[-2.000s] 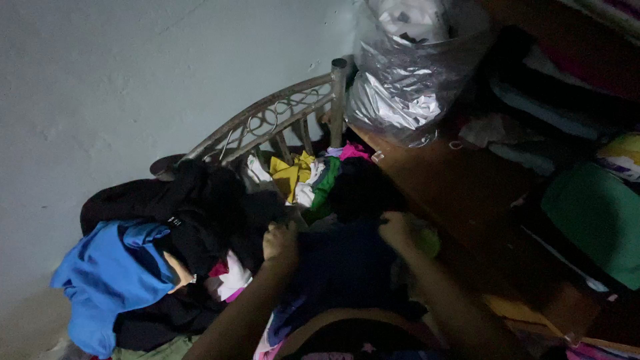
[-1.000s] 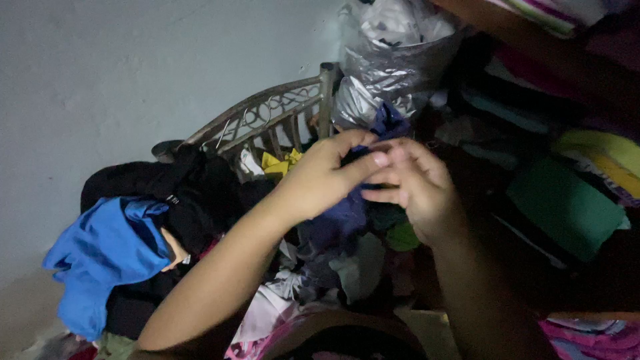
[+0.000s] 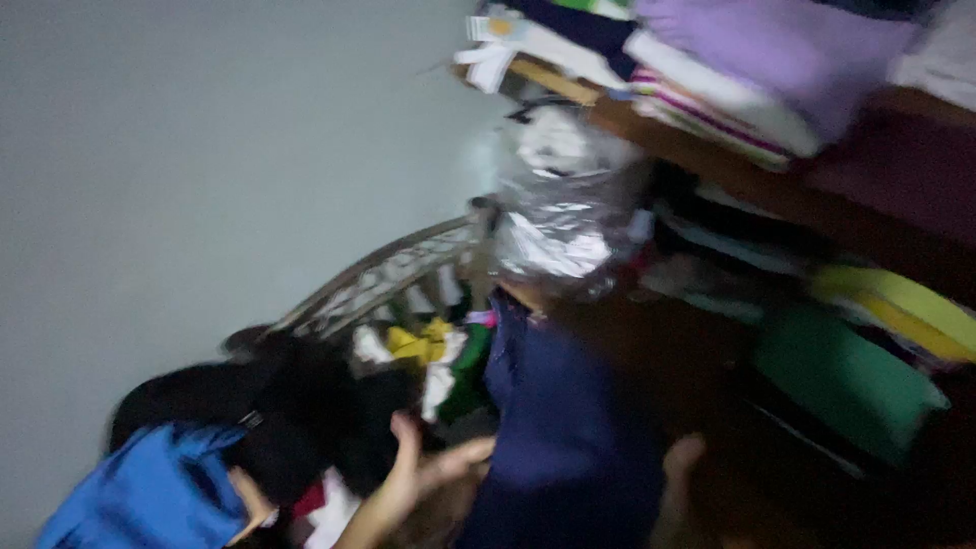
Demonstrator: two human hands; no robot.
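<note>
A dark navy cloth garment [image 3: 564, 412] hangs or lies stretched out in front of me, blurred by motion. At its left edge is my left hand [image 3: 427, 465], thumb raised and apart, its fingers reaching to or behind the cloth. My right hand [image 3: 679, 473] is at the garment's right edge, mostly dark, with one finger or thumb showing. Whether either hand grips the cloth is unclear. Left of my left hand are black clothes [image 3: 305, 412] and a bright blue garment [image 3: 152, 488]. Yellow cloth [image 3: 419, 341] and green cloth [image 3: 469, 377] lie beyond.
A curved metal rail [image 3: 381, 267] stands by the pale wall [image 3: 191, 152]. A clear plastic bag [image 3: 557, 221] with white contents sits behind it. Wooden shelves [image 3: 724, 168] at right hold a folded lilac cloth [image 3: 770, 53], a green folded cloth [image 3: 839, 381] and yellow cloth [image 3: 900, 305].
My hands were close together over bunched dark blue cloth a second ago; now they are apart, with the navy garment spread between them. The view has shifted, showing more of the upper shelf.
</note>
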